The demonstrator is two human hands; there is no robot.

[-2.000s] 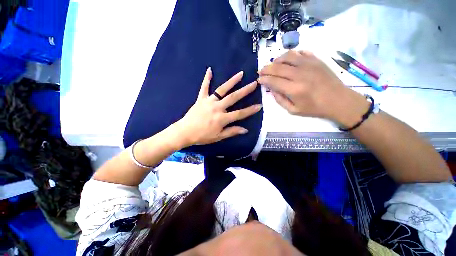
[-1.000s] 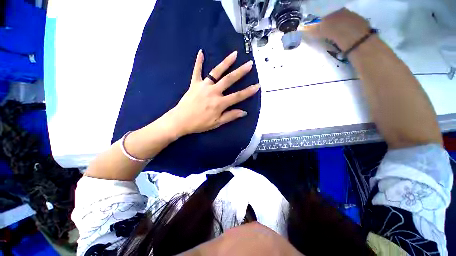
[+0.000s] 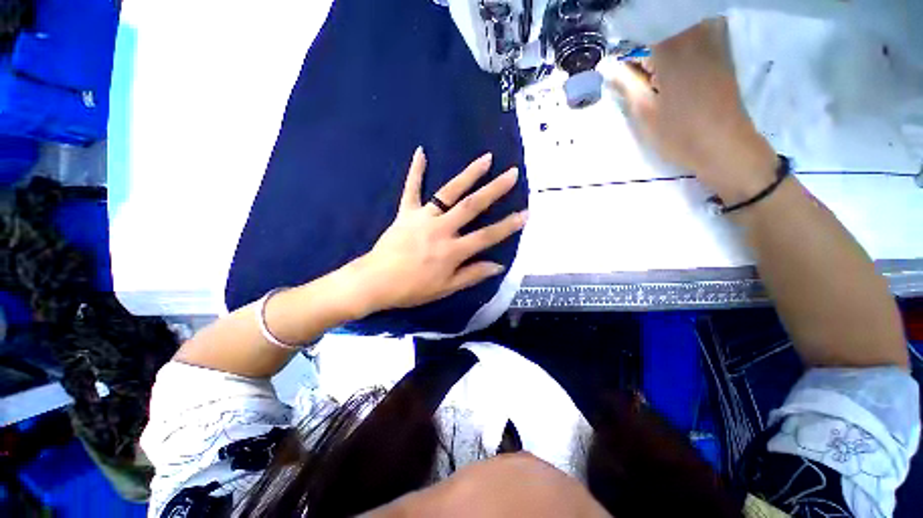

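Observation:
The navy panel lies flat, its curved right edge beside the presser foot. A pale rim of white fabric shows along its lower right edge. My left hand rests flat on the panel with fingers spread and holds nothing. My right hand is blurred, right of the round attachment and its grey knob. Its fingertips are close together near a small dark thing and a blue tip; whether it grips anything is unclear.
The sewing machine head is at the top, above the white table. A measuring tape strip runs along the front edge. Blue bins and dark camouflage-like cloth are at the left.
My right hand has moved from the panel's edge up and right to beside the round attachment. The pen-like tools at the right no longer show. My left hand stays spread on the panel.

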